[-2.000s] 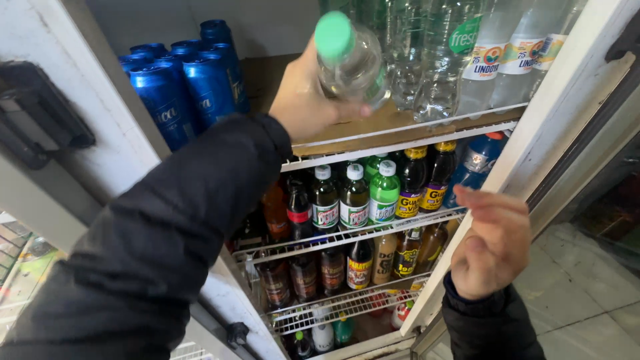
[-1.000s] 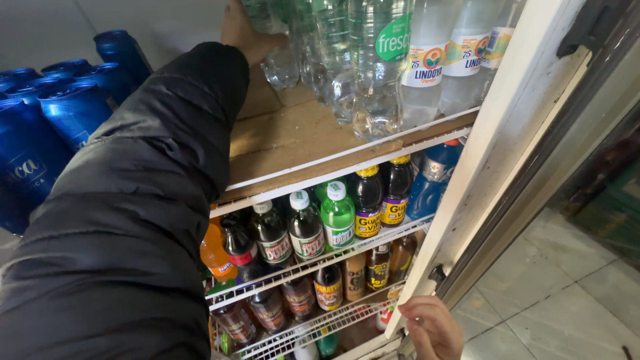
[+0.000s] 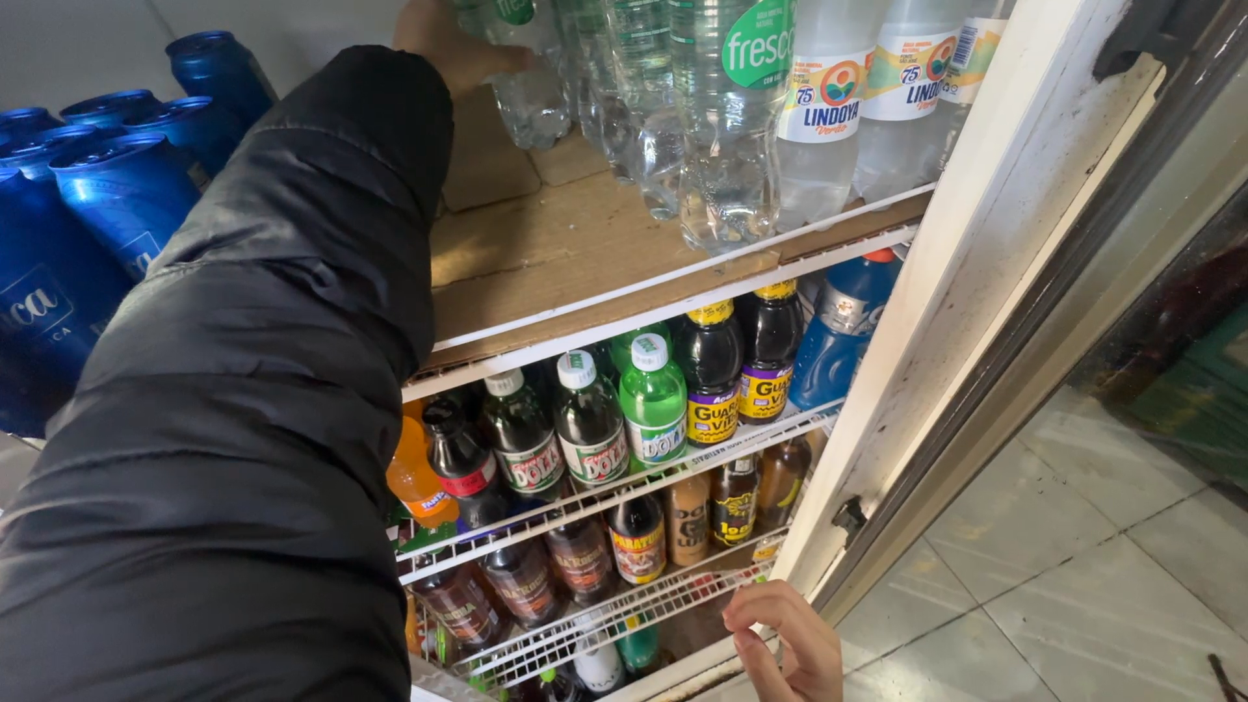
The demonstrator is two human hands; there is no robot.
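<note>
My left hand (image 3: 458, 47), partly cut off by the top edge, is at a clear plastic bottle (image 3: 531, 93) with a green label, one digit across its front. This bottle stands upright on the cardboard-lined top shelf (image 3: 546, 239) of a drinks refrigerator. To its right are several similar clear bottles (image 3: 726, 146) and cloudy Lindoya bottles (image 3: 824, 117). A black padded sleeve covers my left arm and hides part of the shelves. Low in the view, my right hand (image 3: 788, 639) is beside the white door frame, loosely curled with nothing in it.
Blue cans (image 3: 132, 200) stand at the left of the top shelf. White wire racks (image 3: 624, 478) below hold dark soda bottles (image 3: 590, 419), a green soda bottle (image 3: 653, 400) and a blue bottle (image 3: 838, 327). The white frame (image 3: 936, 302) slopes down the right side, with floor tiles (image 3: 1053, 546) beyond.
My left hand has carried a green-capped bottle from the shelf's front to the back, beside the other clear bottles. My right hand has lowered along the frame. The view has moved closer.
</note>
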